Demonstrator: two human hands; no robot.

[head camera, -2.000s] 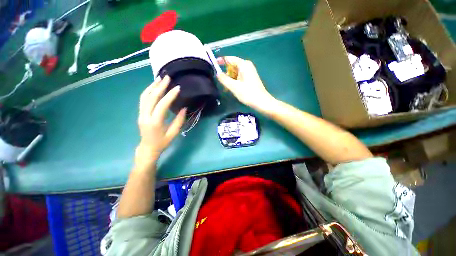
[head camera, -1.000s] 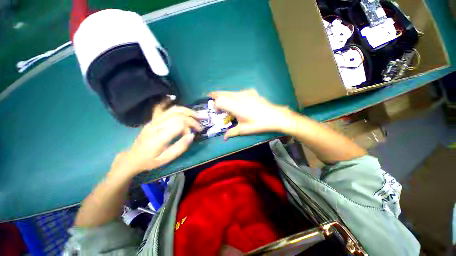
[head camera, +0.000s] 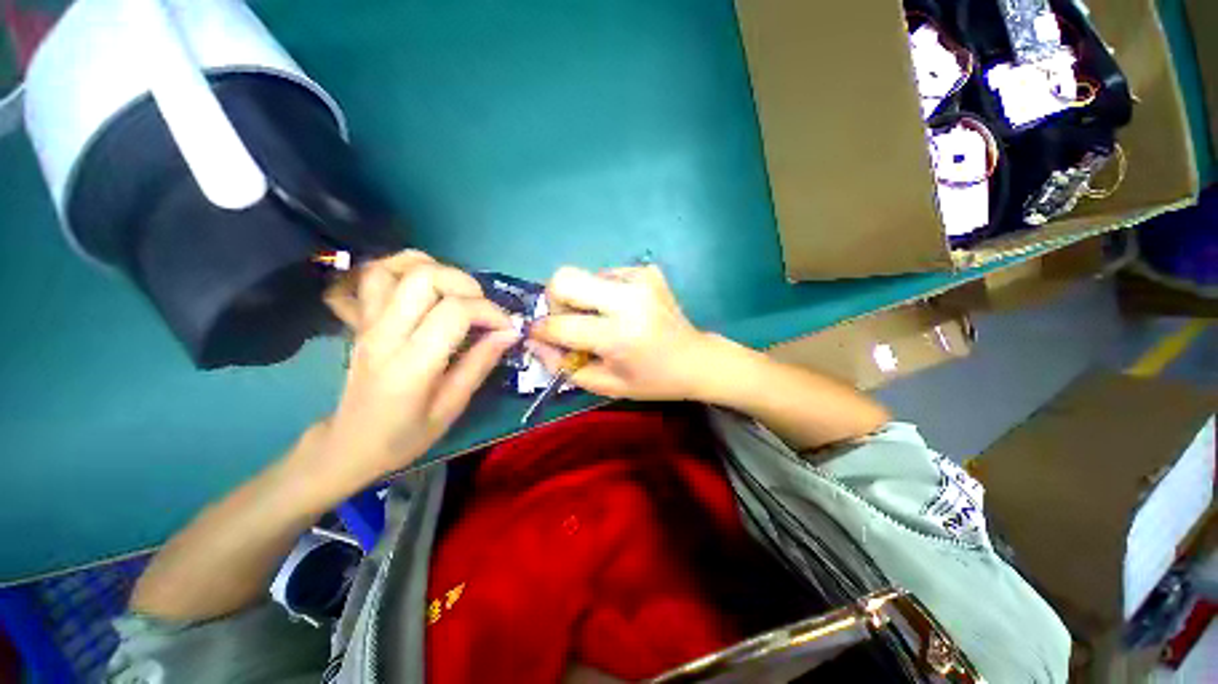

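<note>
The camera housing (head camera: 214, 201), a white shell with a black open end and a white flat antenna, lies tilted at the left. A small white plug with coloured wires shows at its rim. The front module (head camera: 533, 378) with its circuit board lies under my fingertips, mostly hidden. My left hand (head camera: 421, 350) is beside the housing's open end, thumb and finger pinched on a tiny white plug connector over the module. My right hand (head camera: 625, 334) meets it from the right, holding a thin metal tool with a yellowish part, its tip pointing down toward the bench edge.
An open cardboard box (head camera: 855, 160) of black-and-white modules stands at the right on the green bench (head camera: 561, 120). A blue crate (head camera: 100, 617) is below the bench at lower left, with a white-and-black housing (head camera: 321, 575) near it. More cardboard lies on the floor at right.
My view has moved closer, and the housing appears larger and farther left. My hands have drawn together over the module, fingertips nearly touching. The metal tool's shaft now shows below my right hand.
</note>
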